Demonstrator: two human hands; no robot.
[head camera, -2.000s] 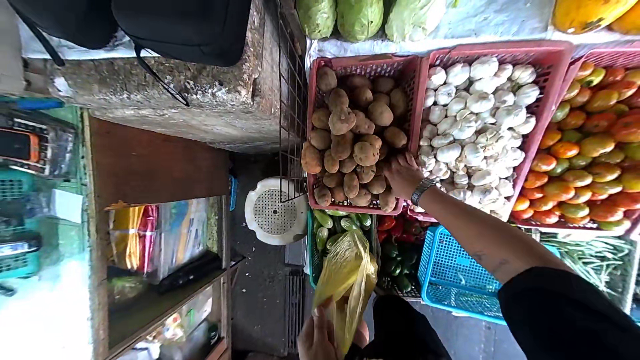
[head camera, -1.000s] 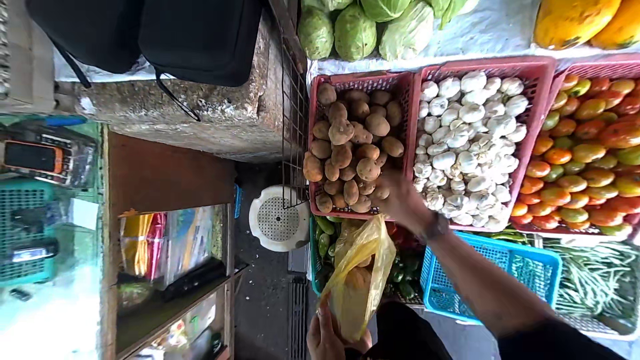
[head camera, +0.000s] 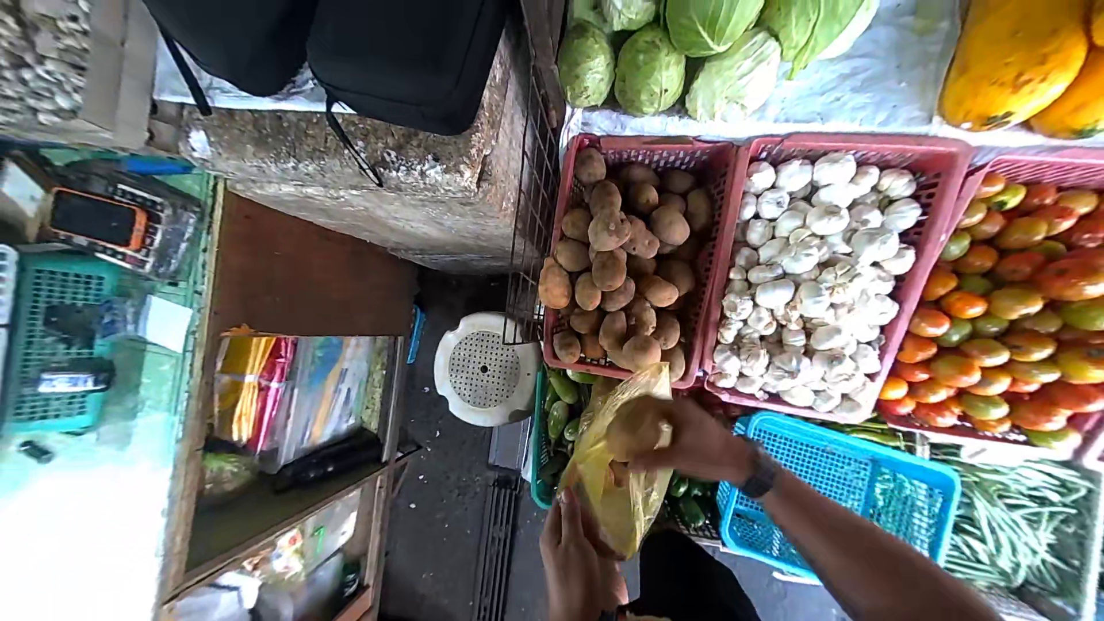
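Note:
My left hand (head camera: 573, 552) grips the yellow plastic bag (head camera: 617, 509) by its lower side, and the bag's mouth faces the crates. Inside that mouth, my right hand (head camera: 690, 440), with a watch on its wrist, holds a potato (head camera: 636, 427). Just beyond the bag is a red plastic crate of potatoes (head camera: 608, 269). Garlic bulbs (head camera: 828, 218) fill the red crate beside it. How many potatoes lie lower in the bag is hidden by the film and my hand.
Tomatoes (head camera: 1018, 302) lie in a crate at the right, with a blue plastic basket (head camera: 871, 457) and green beans (head camera: 1018, 517) nearer me. Cabbages (head camera: 651, 69) are beyond the crates. A white plastic stool (head camera: 448, 366) stands left of the potatoes, near a wire rack (head camera: 535, 190) and a concrete ledge (head camera: 414, 211).
My right hand has moved from the edge of the potato crate back to the bag's mouth, with a potato in it. My left hand still holds the bag.

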